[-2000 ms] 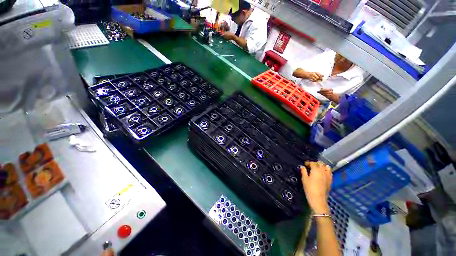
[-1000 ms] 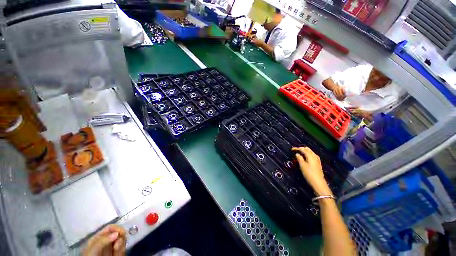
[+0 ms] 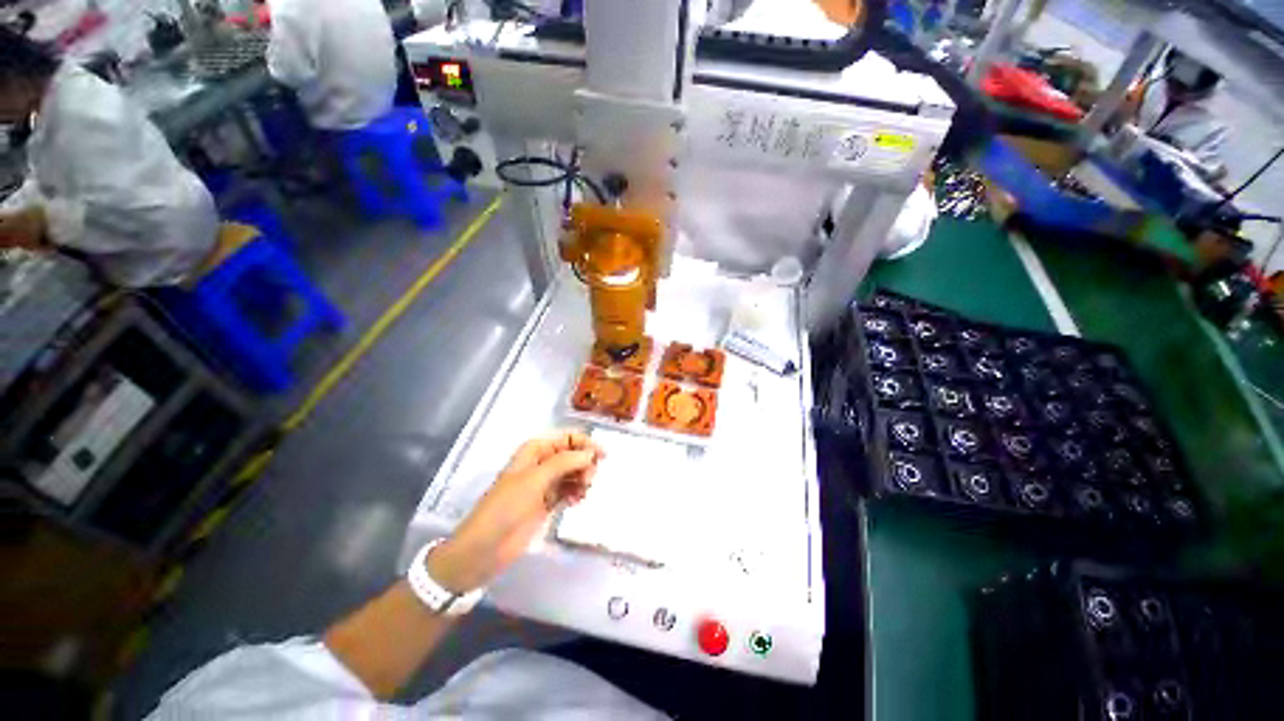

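My left hand (image 3: 532, 486), with a white band on the wrist, is over the front left of the white machine table, at the white pad (image 3: 627, 500). Its fingers are curled together. Whether a small part is between the fingertips is too small to tell. Behind it are the orange-brown fixture nests (image 3: 683, 407) with round recesses. The orange-gold press head (image 3: 615, 289) stands over the rear left nests. My right hand is not in view.
A pale tube (image 3: 760, 347) lies at the table's right rear. The red button (image 3: 714, 637) and green button (image 3: 760, 642) are on the front edge. Black blister trays (image 3: 972, 423) sit on the green bench (image 3: 915, 606) at right. People in white sit at far left.
The view has swung left to the machine. My left hand has moved from the front edge to over the pad. My right hand, earlier over the stacked black trays, is out of view.
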